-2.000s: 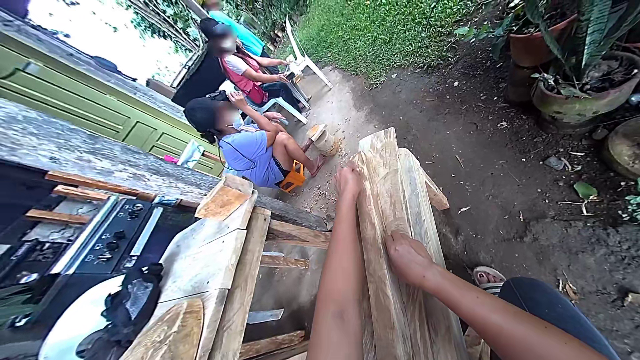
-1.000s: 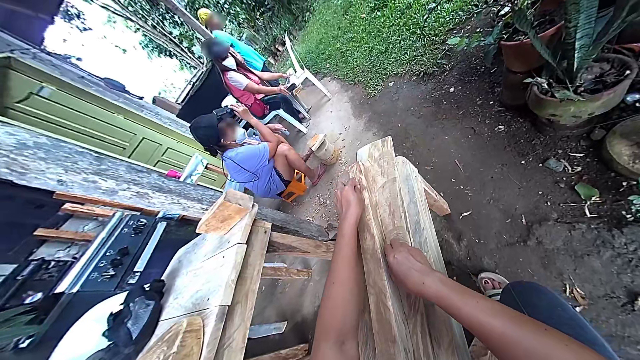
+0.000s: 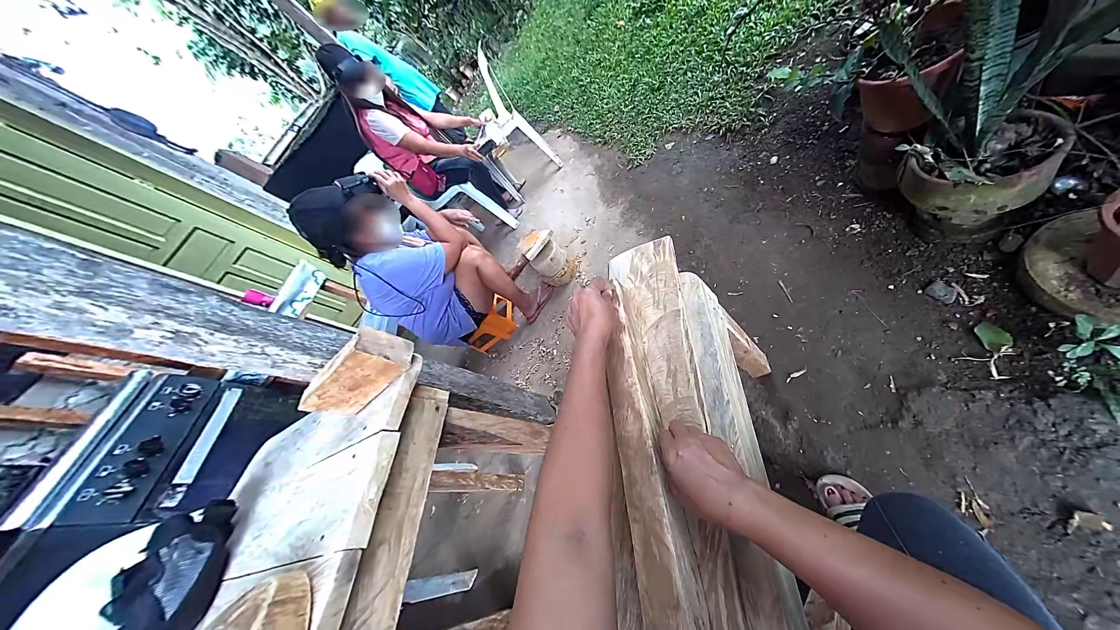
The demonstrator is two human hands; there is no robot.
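Observation:
A long wooden piece (image 3: 669,350) with a ridge along it lies lengthwise on a wooden bench (image 3: 722,385). My left hand (image 3: 592,311) is at the far left edge of the piece, its fingers curled over that edge. Nearer to me, my right hand (image 3: 700,464) rests on the right side of the same piece, fingers bent against the wood; its fingertips are partly hidden. Whether either hand holds a small tool cannot be seen.
Left of the bench stand a wooden table (image 3: 398,499) and a stove (image 3: 131,455). Ahead, a person (image 3: 411,289) sits on an orange stool (image 3: 493,325), with more people behind. A white plastic chair (image 3: 516,122) and potted plants (image 3: 980,184) stand farther off.

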